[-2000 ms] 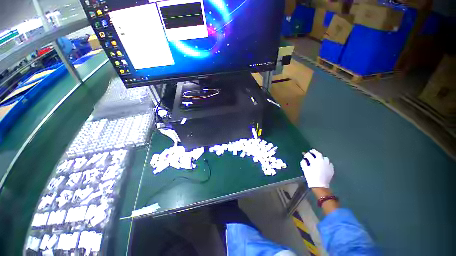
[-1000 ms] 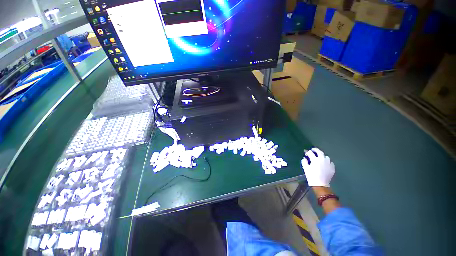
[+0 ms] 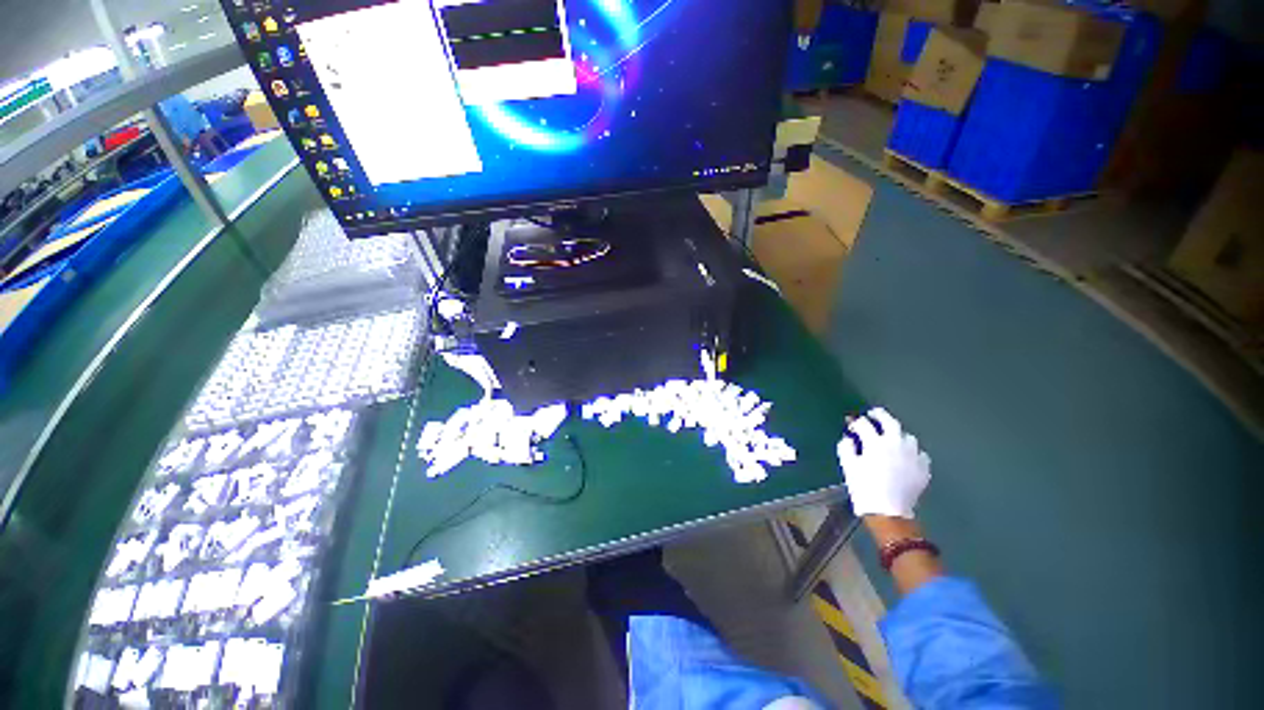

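My right hand (image 3: 884,466), in a white glove, rests at the right edge of the green bench over a small black mouse (image 3: 854,427), mostly hidden under the fingers. My left hand is not in view; only a blue sleeve shows at the bottom. Two heaps of small white pieces lie on the bench, a left heap (image 3: 485,437) and a longer right heap (image 3: 700,416). A thin black cable (image 3: 534,494) curves near the left heap. The large monitor (image 3: 527,111) shows a white window and a dark graph window.
A black PC case (image 3: 603,312) lies under the monitor. Clear trays of white pieces (image 3: 208,555) stand at left, others behind. A white strip (image 3: 405,578) lies at the front left edge. Cartons (image 3: 1047,45) and blue bins (image 3: 1027,125) stand on a pallet at the back right.
The view has tilted slightly since the oldest frame. My right hand stays on the mouse with hardly any movement.
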